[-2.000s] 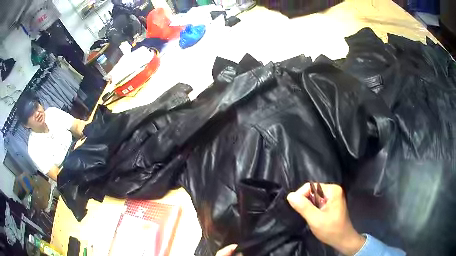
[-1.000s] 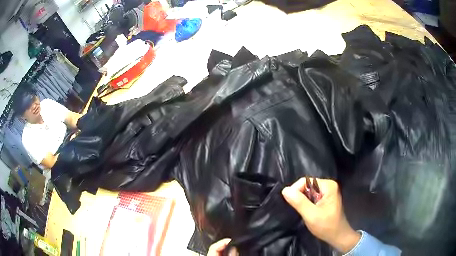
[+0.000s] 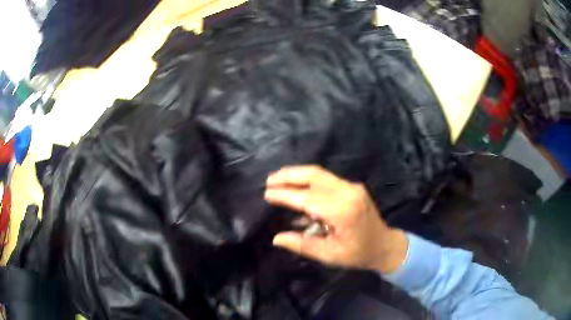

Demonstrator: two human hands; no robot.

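Note:
Black shiny leather jackets [image 3: 269, 112] lie heaped and creased across the middle of the view. My right hand [image 3: 325, 219], in a light blue sleeve, is over the heap with its fingers apart and pointing left. A small silvery tool, likely thread snips [image 3: 313, 227], lies in the palm between thumb and fingers; the image is blurred and its shape is unclear. Whether the fingertips touch the leather cannot be told. My left hand is not in view.
The pale table [image 3: 463, 81] shows behind the heap on both sides. Dark cloth [image 3: 94, 31] lies at the upper left. A red plastic stool [image 3: 501, 81] stands beyond the table at the right, near checked garments [image 3: 545, 75]. A blue item [image 3: 22, 144] is at the left edge.
The view has swung to the right, towards the other jackets. My right hand has opened from its closed grip around the tool and moved off the pocket area. My left hand has gone out of view.

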